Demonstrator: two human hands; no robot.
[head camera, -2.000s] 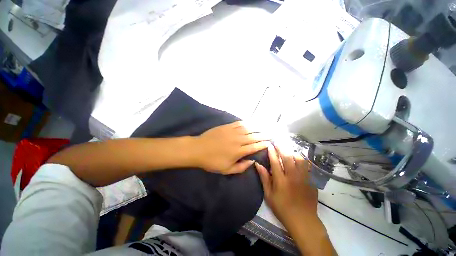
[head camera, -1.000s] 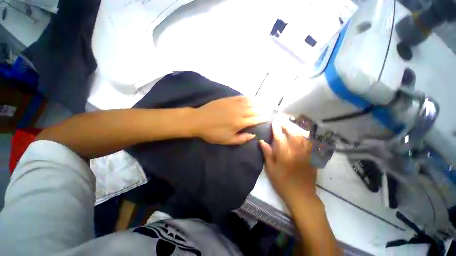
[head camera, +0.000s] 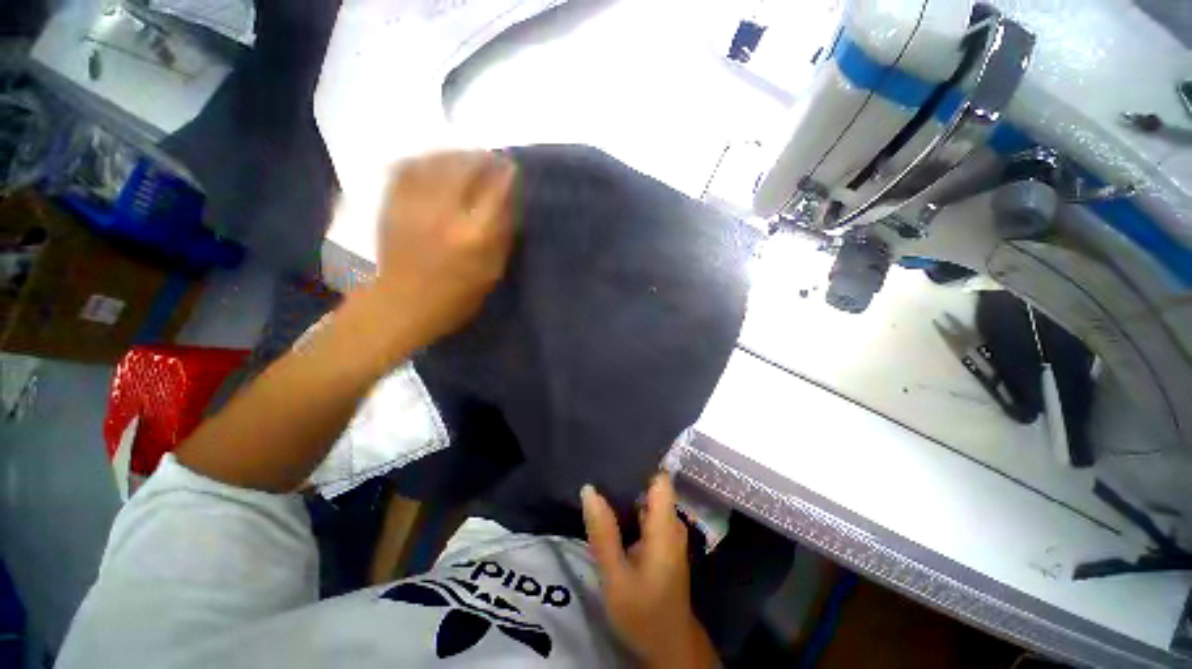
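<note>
A charcoal cloth piece (head camera: 614, 301) lies on the white table and hangs over its front edge, its right corner beside the needle area of the blue-striped machine (head camera: 837, 144). My left hand (head camera: 451, 235) is blurred at the cloth's upper left edge, fingers curled on the cloth. My right hand (head camera: 643, 555) is at the cloth's lower edge near the table front, thumb and fingers around the edge of the cloth. A large white paper pattern (head camera: 379, 79) lies behind the cloth.
Dark snips (head camera: 974, 366) and a slim light tool (head camera: 1054, 412) lie right of the needle. A ruled tape (head camera: 811, 503) runs along the front edge. At left are a red stool (head camera: 177, 392), a blue crate (head camera: 157, 209) and a cardboard box (head camera: 92, 294).
My left hand has moved from near the needle to the cloth's upper left edge. My right hand has moved down and left to the table front. The view has shifted, showing more tools at right.
</note>
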